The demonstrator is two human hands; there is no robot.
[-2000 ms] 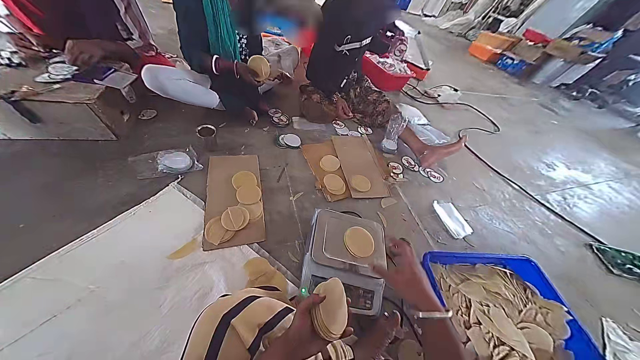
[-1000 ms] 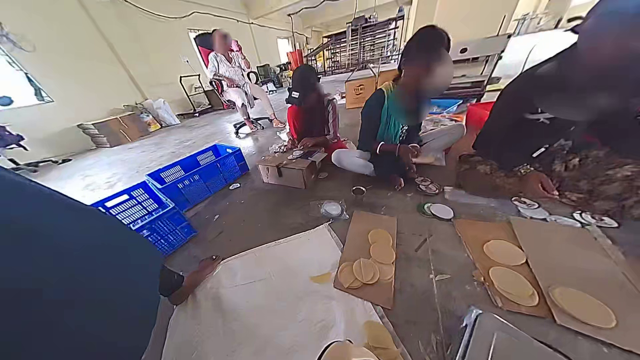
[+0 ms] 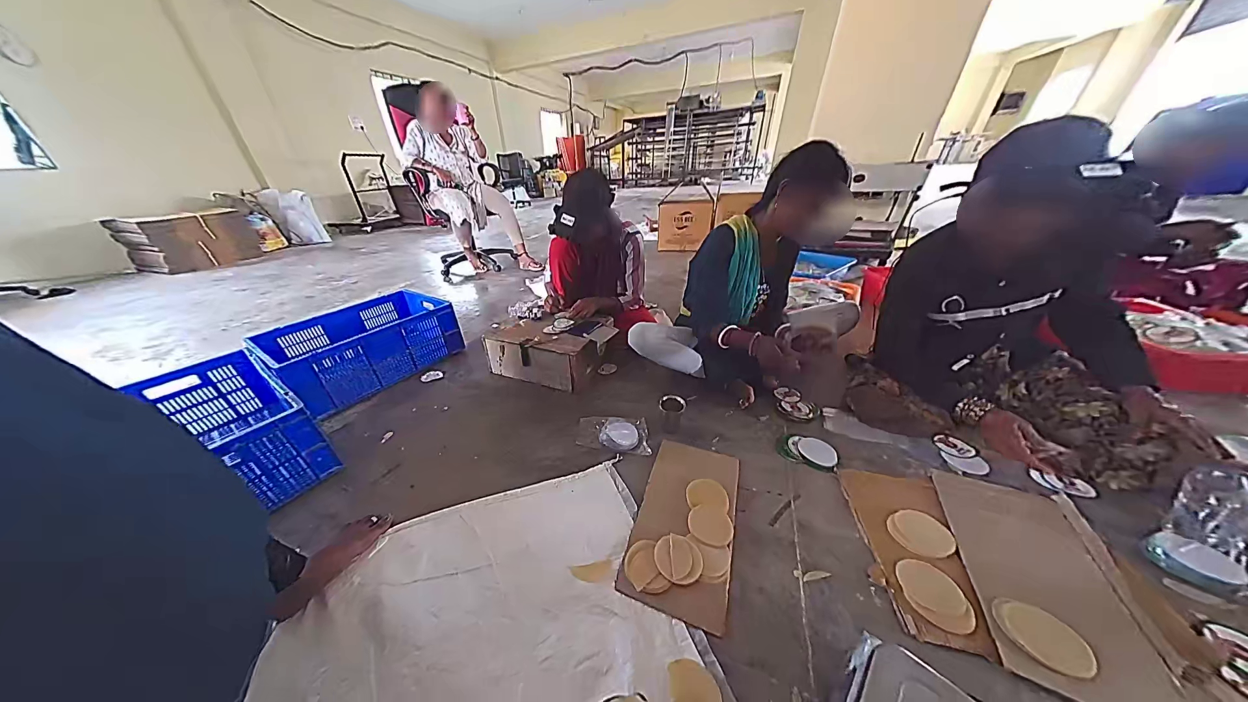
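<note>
Neither my left hand nor my right hand shows in the head view. Thin round tan discs (image 3: 710,525) lie overlapping on a narrow cardboard sheet (image 3: 673,478) in the lower middle. More discs (image 3: 934,593) rest in small piles on a second cardboard piece (image 3: 877,497), and another pile (image 3: 1043,639) is on the larger sheet (image 3: 1004,526) beside it. The metal top of the weighing scale (image 3: 907,675) is cut off by the bottom edge. One loose disc (image 3: 690,682) lies at the lower edge of a white sheet (image 3: 468,595).
A person in dark clothing (image 3: 117,526) fills the left edge, a bare limb on the white sheet. Several people sit across the floor, one (image 3: 1014,292) near the cardboard. Blue crates (image 3: 356,351), a cardboard box (image 3: 541,361), a metal cup (image 3: 672,409) and packaged lids (image 3: 619,434) stand or lie around.
The view has swung up and left. Two seconds ago both my hands were near the scale, the left with a stack of discs; now they are out of view. A dark-clothed person has appeared at left.
</note>
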